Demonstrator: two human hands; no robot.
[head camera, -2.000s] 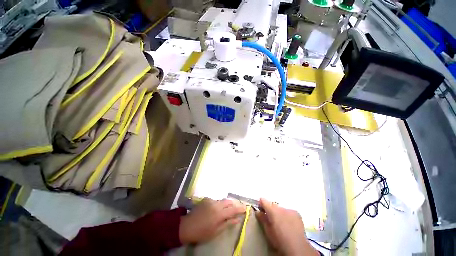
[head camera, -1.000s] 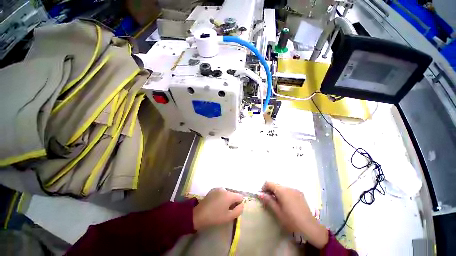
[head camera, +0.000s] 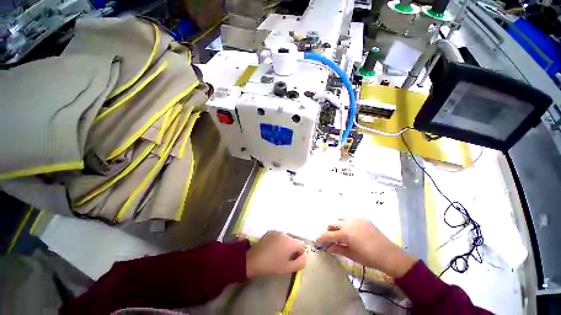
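Observation:
A khaki fabric piece (head camera: 329, 286) lies at the bottom centre, on the front edge of the white machine bed (head camera: 295, 206). A yellow binding strip (head camera: 294, 291) runs down it. My left hand (head camera: 275, 254) pinches the fabric's top edge beside the strip, fingers curled. My right hand (head camera: 360, 242) is just right of it, thumb and forefinger closed near the same edge. A small dark thing shows at the right fingertips; I cannot tell whether it is a tool or the cloth edge.
The white sewing machine head (head camera: 274, 132) stands ahead. A khaki pile with yellow edges (head camera: 138, 123) is at left. A control panel (head camera: 486, 111) is at right, with a thin black cable (head camera: 458, 215) below it. A yellow board (head camera: 393, 117) lies behind.
My right hand has lifted slightly and turned inward, its fingertips now close to my left hand. The left hand stays at the fabric edge. The camera view has shifted.

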